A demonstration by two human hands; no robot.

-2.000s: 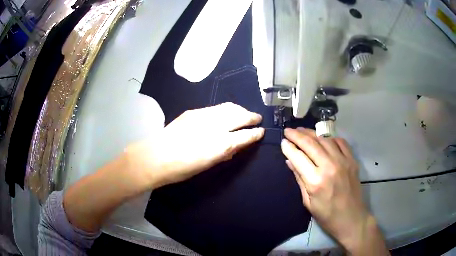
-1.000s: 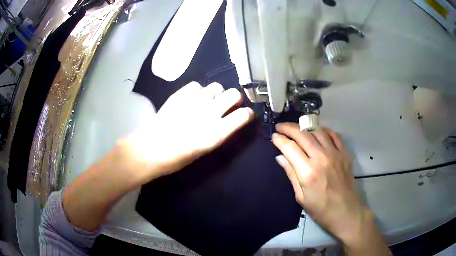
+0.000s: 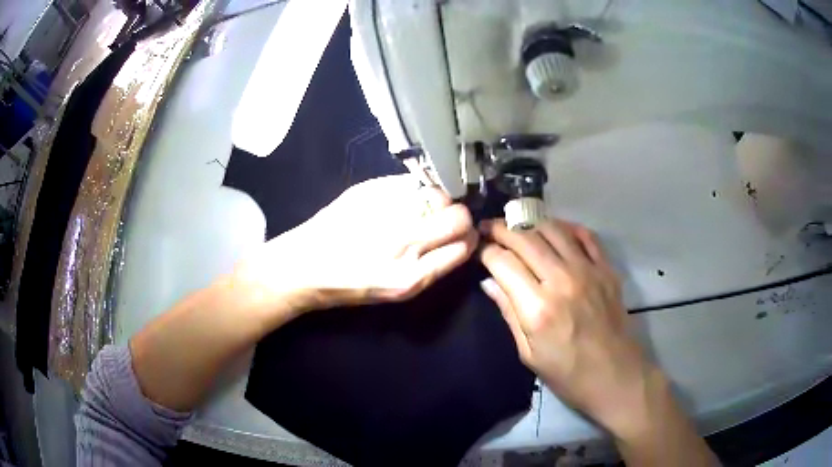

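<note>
The dark garment panel (image 3: 392, 365) lies flat under the white sewing machine head (image 3: 410, 82), with its curved cut-outs at the left. A faint pocket stitching line (image 3: 363, 141) shows on it above my left hand. My left hand (image 3: 365, 242) lies on the panel, its bunched fingertips holding cloth beside the presser foot. My right hand (image 3: 566, 310) holds the panel down at its right edge, fingertips close to the left ones. The presser foot and needle area (image 3: 474, 196) is dark and partly hidden by my fingers.
A plastic-wrapped board (image 3: 114, 173) with black cloth (image 3: 55, 228) draped on it stands at the left. A ribbed tension knob (image 3: 550, 73) and a lower pale knob (image 3: 525, 212) stick out from the machine. A loose thread hangs near the table's front edge.
The machine has shifted left in view. My left fingers have moved in closer to the needle and bunched together, near the right fingertips. The pocket stitching outline shows less clearly.
</note>
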